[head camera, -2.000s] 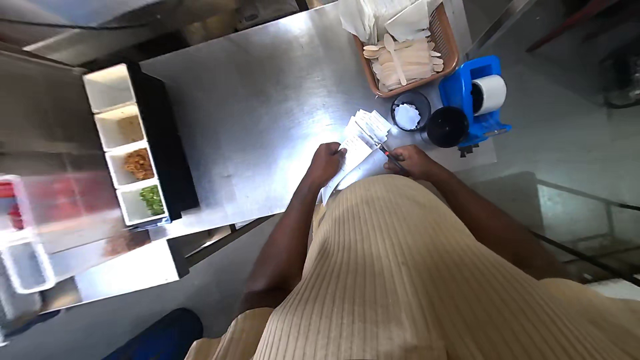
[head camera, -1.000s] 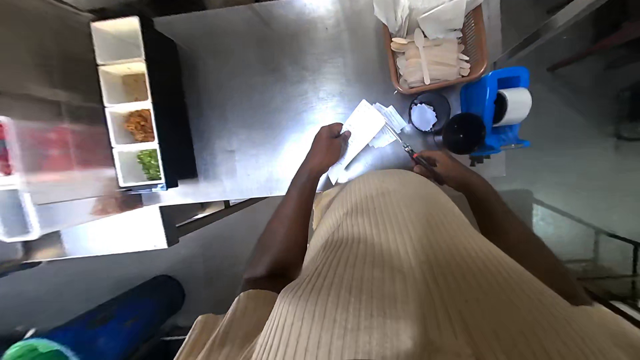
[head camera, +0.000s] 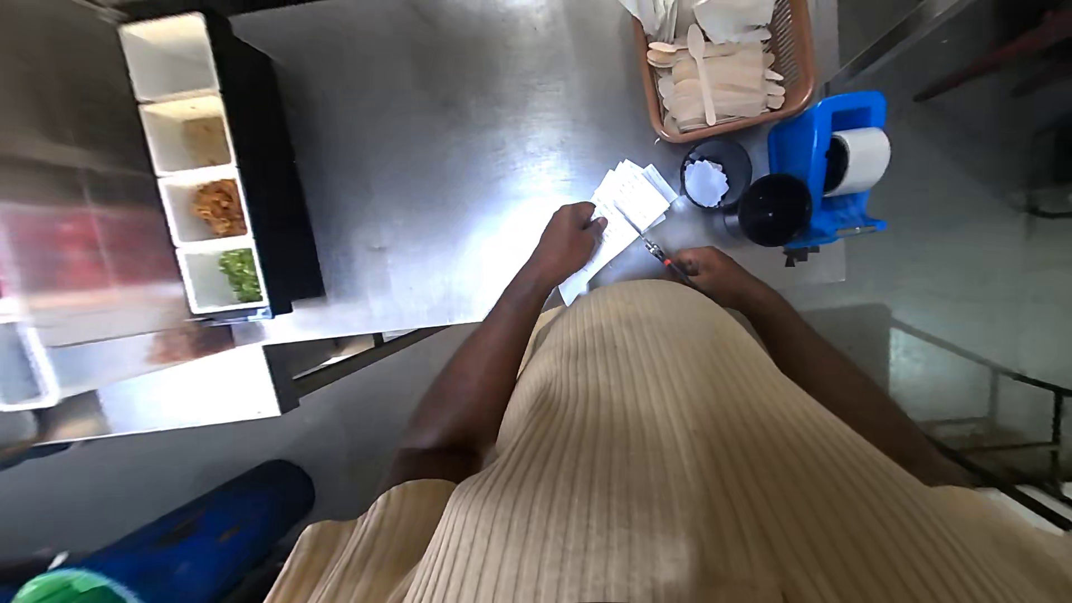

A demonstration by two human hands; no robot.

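My left hand (head camera: 574,239) grips a white paper strip (head camera: 605,244) that bears faint writing, near the front edge of the steel table (head camera: 402,167). More white slips (head camera: 643,191) lie fanned beyond it. In my right hand (head camera: 708,270) is a pair of scissors (head camera: 656,249) with red on the dark handles; the blades point up and left, over the paper. How far the blades are parted cannot be told. A black cup holding white paper pieces (head camera: 705,183) stands just beyond my right hand, beside a second black cup (head camera: 775,209).
At the back right, a brown plastic basket (head camera: 729,134) holds wooden spoons (head camera: 703,75). Right of the cups stands a blue tape dispenser (head camera: 856,113) with a white roll. White food bins (head camera: 172,59) in a black holder line the left side. A blue barrel (head camera: 209,536) lies low at left.
The scissors were held away to the right of the strip one second ago; now their blades are over the paper. The view has shifted somewhat.
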